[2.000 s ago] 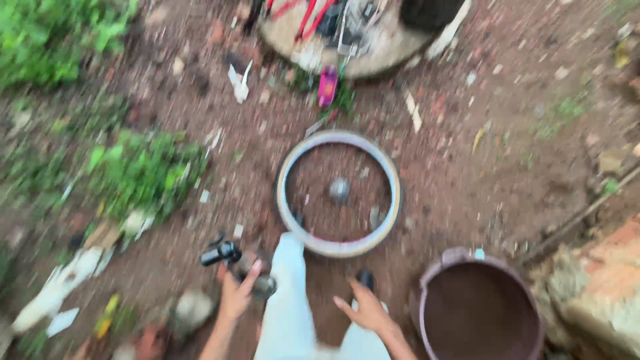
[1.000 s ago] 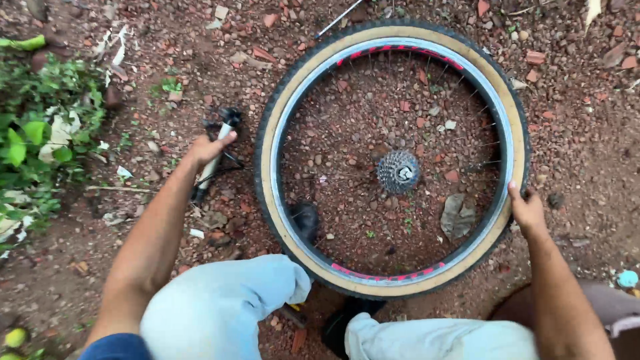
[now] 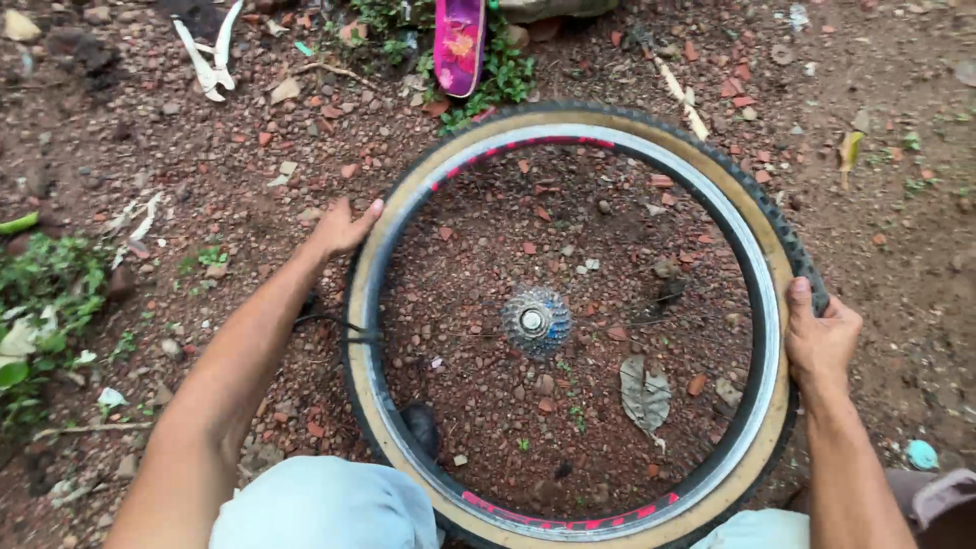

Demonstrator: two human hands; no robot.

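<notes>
A bicycle wheel with a tan-walled tyre [image 3: 776, 335] lies roughly flat before my knees, with a cassette of sprockets [image 3: 536, 322] at its hub. My right hand [image 3: 822, 332] grips the tyre at the right side, thumb on the sidewall. Against the upper left of the tyre rests my left hand [image 3: 345, 226], its thumb at the tyre's edge and its fingers partly hidden. A thin black hose or cord [image 3: 328, 317] crosses the rim at the left; what it leads to is mostly hidden behind my forearm.
Reddish gravelly soil with brick chips surrounds the wheel. A pink and purple object [image 3: 460, 46] lies by a stone slab [image 3: 560, 8] at the top. Green plants [image 3: 46, 305] grow at left. A dark shoe [image 3: 420, 429] shows through the wheel, and part of a brownish tub [image 3: 934, 499] stands at lower right.
My left hand held a bicycle hand pump beside the wheel one second ago; now it is at the tyre without the pump. My right hand stays on the tyre's right side.
</notes>
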